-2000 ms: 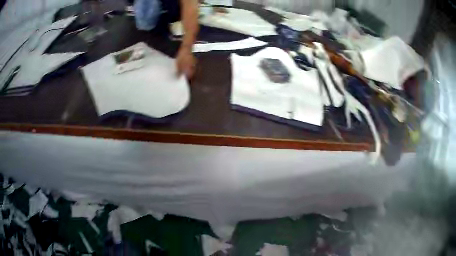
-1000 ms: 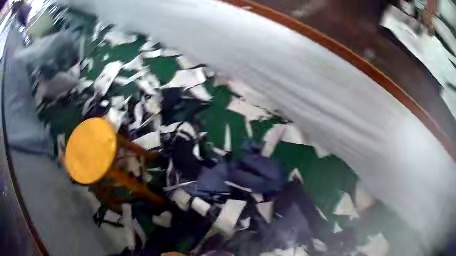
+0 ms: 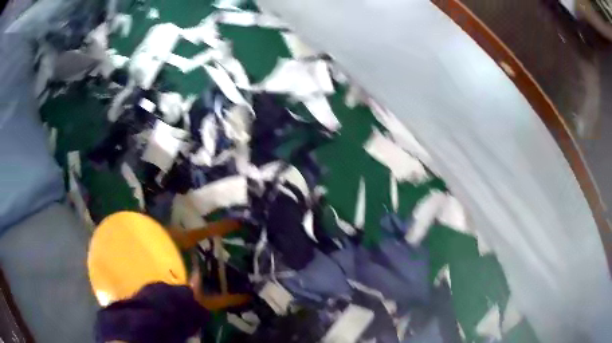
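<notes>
No hand of mine can be made out. A yellow round-topped stool (image 3: 134,254) stands at the lower left, its orange-brown legs reaching right among the scraps. A dark cloth-like shape (image 3: 154,313) covers the lower part of the seat; whether it is clothing or something else is unclear. White paper offcuts (image 3: 225,194) and dark blue fabric pieces (image 3: 389,264) lie scattered on the green floor (image 3: 342,161).
The brown table edge (image 3: 537,100) curves down the right side, with a pale cloth (image 3: 429,87) hanging below it. Another pale blue-grey hanging cloth (image 3: 30,167) lines the left side. Scraps cover much of the floor between them.
The view has swung from the table top with its white-topped panels and a person's arm down to the floor. The stool appears lower and larger, and the dark shape now overlaps it.
</notes>
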